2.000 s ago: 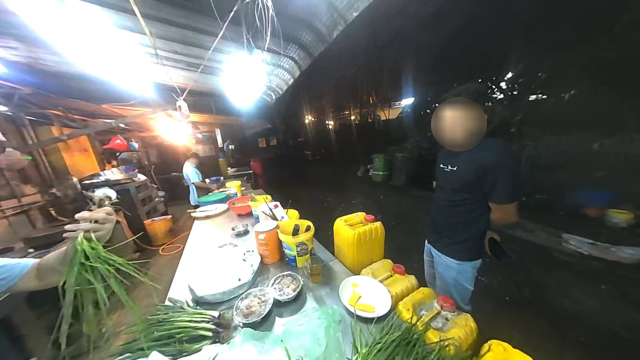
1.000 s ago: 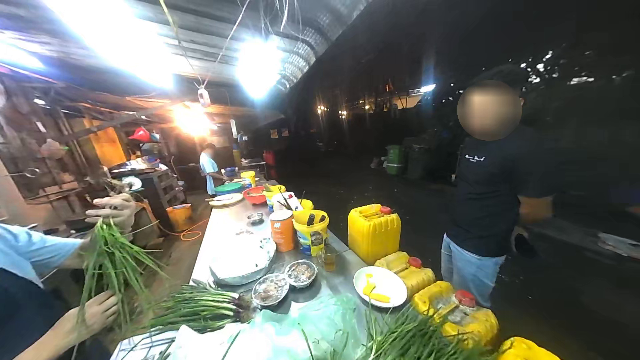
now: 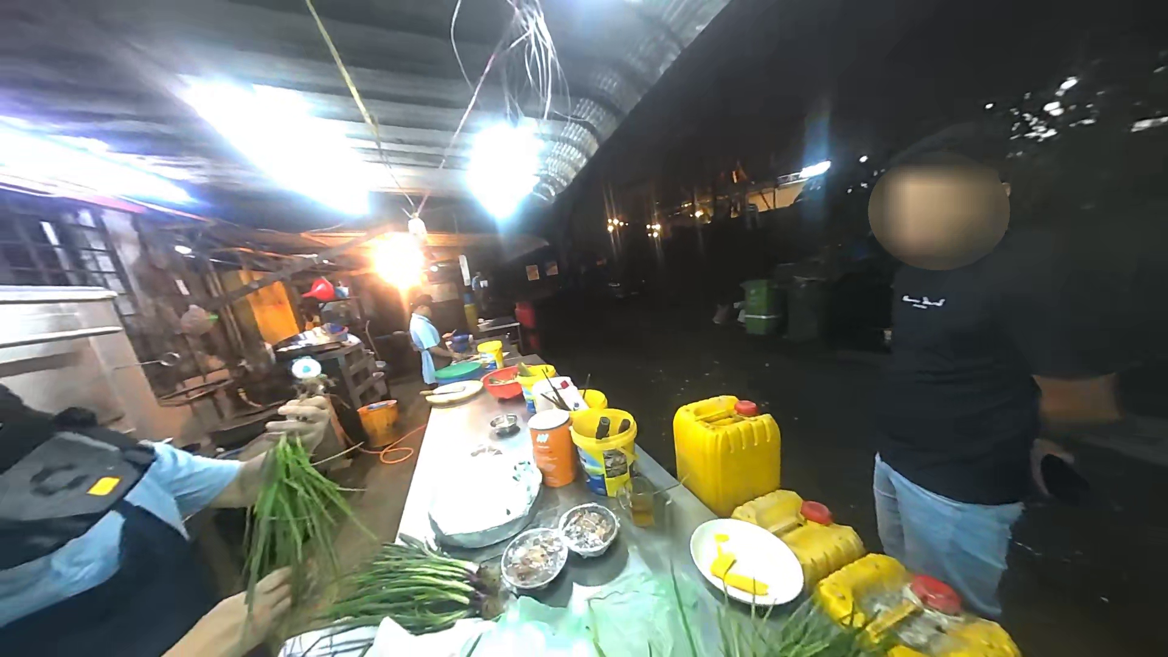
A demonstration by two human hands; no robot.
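Observation:
Neither my left hand nor my right hand shows in the head view. A bunch of spring onions [image 3: 433, 584] lies on the metal table [image 3: 424, 461], its root ends toward two foil bowls of food [image 3: 534, 558] [image 3: 589, 529]. Green plastic sheeting [image 3: 602, 620] lies at the near edge, and more green stalks [image 3: 785, 634] at the bottom right. A white plate with yellow pieces [image 3: 785, 570] stands at the right edge. Farther up are a large foil-edged tray [image 3: 484, 502], an orange tub [image 3: 553, 452] and a yellow bucket [image 3: 604, 456] with dark handles in it.
At the left, a co-worker's hands [image 3: 306, 424] [image 3: 260, 607], the upper one gloved, hold long green stalks [image 3: 297, 506]. Yellow jerrycans [image 3: 727, 456] [image 3: 899, 598] line the right side. A person in a dark shirt [image 3: 958, 392] stands beyond them. Another person [image 3: 424, 342] stands at the far end.
The view has turned left, bringing more of the co-worker into sight. The co-worker's lower hand, out of sight two seconds ago, shows at the hanging stalks.

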